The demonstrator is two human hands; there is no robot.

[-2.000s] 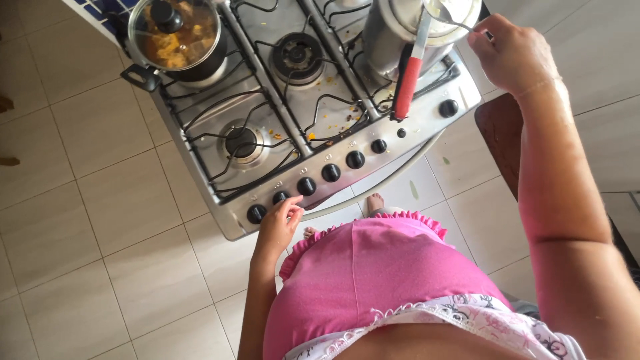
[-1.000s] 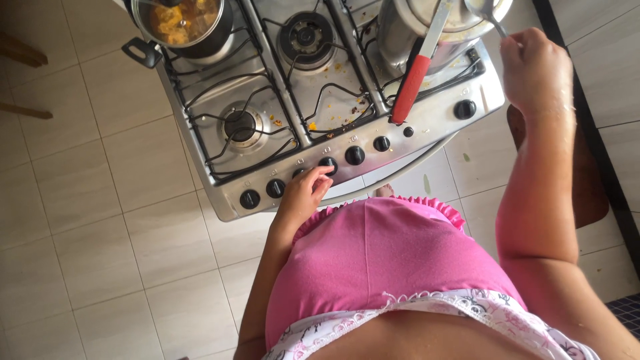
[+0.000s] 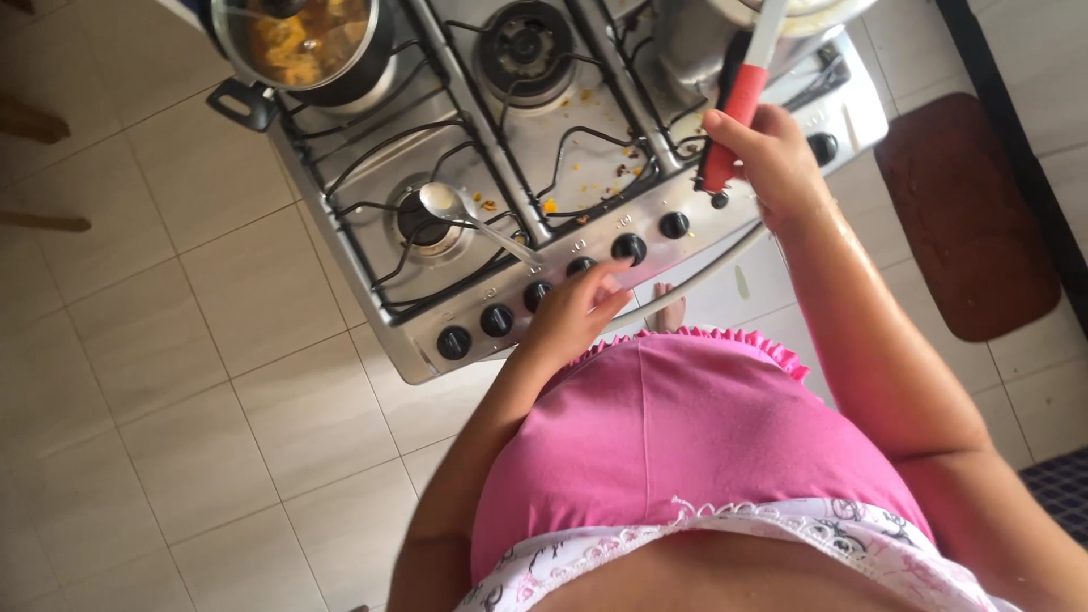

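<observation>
My right hand [image 3: 769, 161] is at the red handle [image 3: 735, 119] of a pressure cooker [image 3: 697, 42], fingers around the handle's end; a pale metal or light-coloured part runs up from it. My left hand [image 3: 578, 314] rests with bent fingers by the black knobs on the front panel of a gas stove [image 3: 399, 340], holding nothing that I can see. A metal spoon [image 3: 446, 202], its bowl coated white, lies over the front left burner, with its handle on the panel edge. The cooker's top is cut off by the frame.
A dark pot [image 3: 357, 81] with a glass lid and orange food inside stands on the back left burner, its black side handle sticking out. Food bits are scattered on the stovetop. A brown mat [image 3: 969, 217] lies on the tiled floor [image 3: 289, 280] at the right.
The spoon, in my right hand over the cooker before, now lies on the stove at the left. My right hand has moved down to the red handle. My left hand has stayed near the knobs.
</observation>
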